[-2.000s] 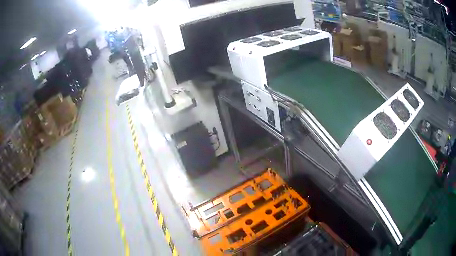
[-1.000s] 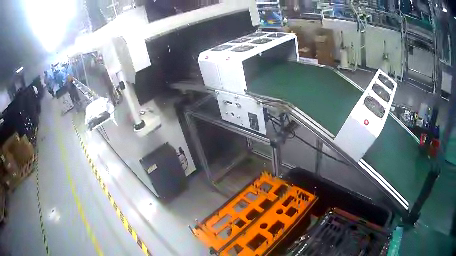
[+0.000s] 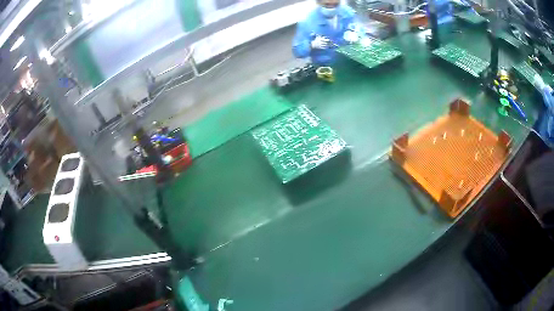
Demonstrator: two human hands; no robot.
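Neither of my hands is in view. A green circuit board (image 3: 300, 143) lies in front of me on the green bench (image 3: 273, 255), its face showing many silvery traces. An orange ridged tray (image 3: 452, 159) with raised corner blocks lies to its right, near the bench's edge. Its ribbed face is up and a few thin upright marks show on it.
A person in a blue smock (image 3: 331, 36) works across the bench at another board (image 3: 372, 53). More boards lie at the upper right. A red tool box (image 3: 173, 159) and a white blower (image 3: 63, 209) are at left. A yellow tape roll (image 3: 325, 73) sits near black parts.
The view has swung right, from the conveyor and the orange covers on the floor side to the bench. The white blower now shows at the left. No hand shows in any frame.
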